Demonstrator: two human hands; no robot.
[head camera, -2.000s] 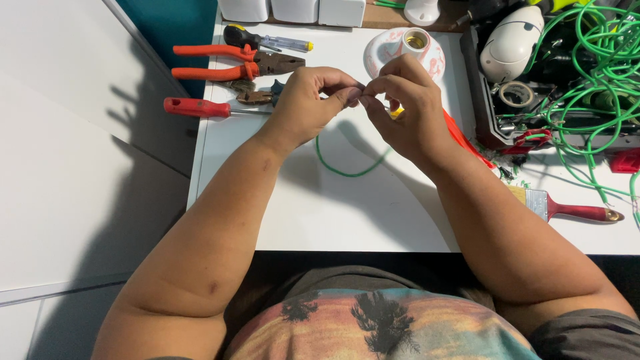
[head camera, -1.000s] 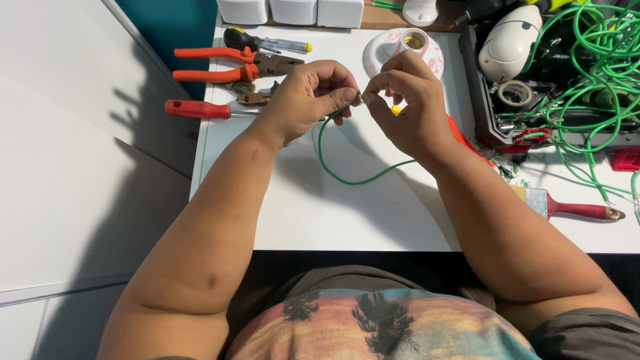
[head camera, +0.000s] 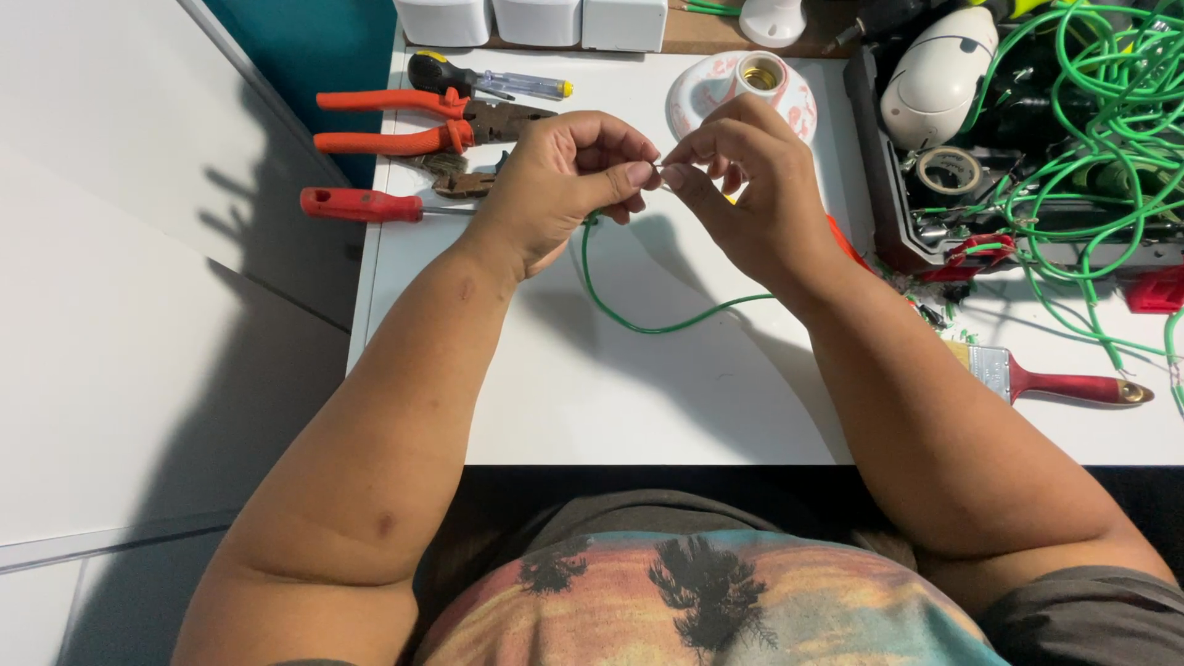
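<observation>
A green insulated wire (head camera: 647, 329) curves over the white table below my hands, one end rising to my left hand (head camera: 578, 180), which is closed on it. At the fingertips of my right hand (head camera: 745, 185), thumb and forefinger pinch a small thin piece that meets the left fingertips; whether it is the wire's bare end is too small to tell. Behind my right hand sits a round lamp holder (head camera: 689, 92) with a white and pink marbled base and a brass-coloured socket. Part of a red object (head camera: 846, 242) shows beside my right wrist.
Orange-handled pliers (head camera: 393, 141), a red-handled screwdriver (head camera: 365, 204), and a clear-handled tester screwdriver (head camera: 523, 85) lie at the left. A toolbox (head camera: 865, 166) with tangled green wire (head camera: 1064, 213) and a tape roll (head camera: 948, 170) stands right, near a paintbrush (head camera: 1064, 384). White boxes (head camera: 624, 23) line the back.
The green wire's loop has shifted on the table and now runs farther right, toward my right forearm, than two seconds ago. My hands stay close together, with small finger movements.
</observation>
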